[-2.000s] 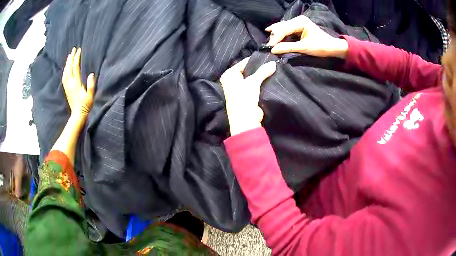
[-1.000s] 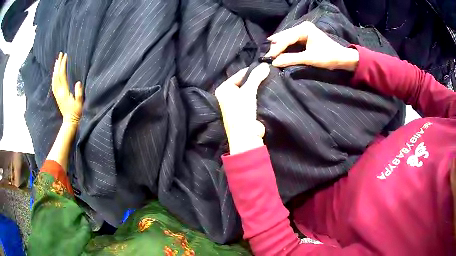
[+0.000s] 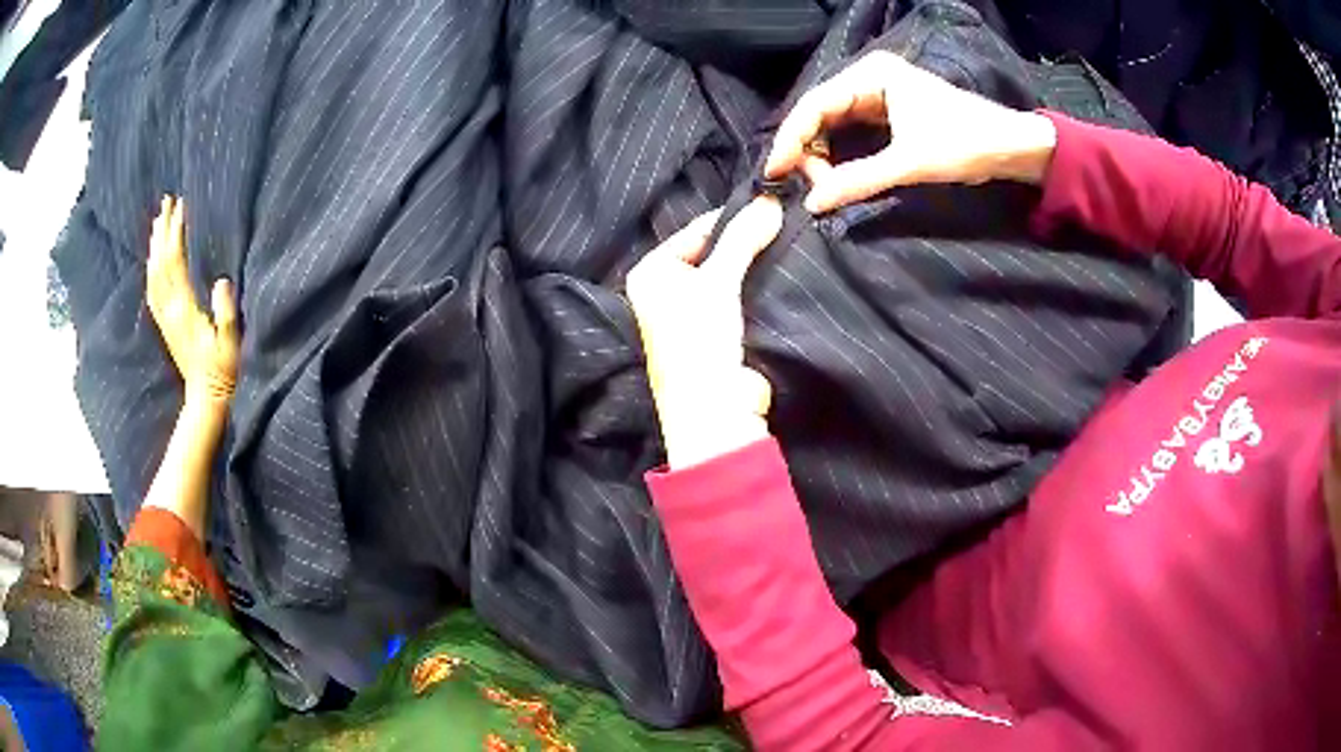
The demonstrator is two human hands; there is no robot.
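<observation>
Dark pinstripe trousers [image 3: 397, 441] lie in a large crumpled heap across the view. My left hand [image 3: 194, 316] rests flat on the cloth at the heap's left side, thumb apart from the fingers, holding nothing. My right hand is not in view. Beside me, a person's two hands [image 3: 703, 316] pinch a folded edge of the trousers, with a small dark item at the fingertips, perhaps a button. Its details are too small to tell.
A person in a maroon top [image 3: 1177, 544] is at the right, forearms over the heap. A white tabletop [image 3: 52, 367] shows at the left edge. A blue object [image 3: 41, 713] is at the lower left. More dark cloth [image 3: 1177, 59] lies at upper right.
The view has shifted slightly. My left hand stays on the cloth and shows a little lower in the picture. The other person's fingers have shifted slightly at the pinched edge.
</observation>
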